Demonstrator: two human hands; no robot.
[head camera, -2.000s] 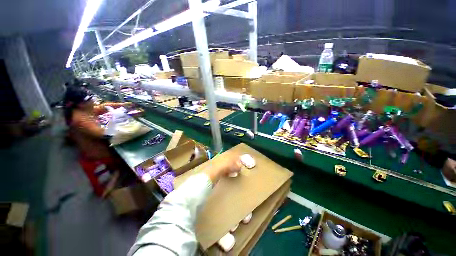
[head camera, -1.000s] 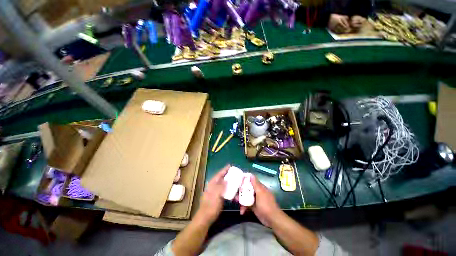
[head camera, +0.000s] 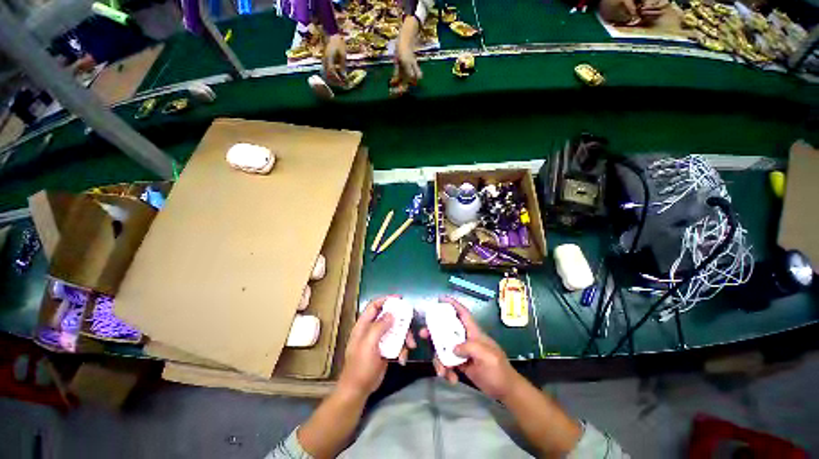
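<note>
My left hand (head camera: 364, 348) holds a white rounded plastic case piece (head camera: 396, 328) near the bench's front edge. My right hand (head camera: 485, 357) holds another white case piece (head camera: 444, 333) beside it, with the thumb on its lower end. A small gap lies between the two pieces, and something small and dark shows there, too blurred to name. An open case half with a yellow-orange centre (head camera: 514, 301) lies right of my hands. A closed-looking white case (head camera: 573, 267) lies further right.
Stacked cardboard sheets (head camera: 233, 242) stand left, with white cases on top and between. A parts box (head camera: 490, 263), a black boxy unit (head camera: 575, 190) and tangled white cables (head camera: 718, 260) lie behind and right. Another person's hands (head camera: 406, 64) reach over the conveyor (head camera: 503, 108).
My hands have moved the two white pieces slightly apart, and my right hand's piece has turned. Another person's hands have come in over the conveyor. The view has shifted slightly.
</note>
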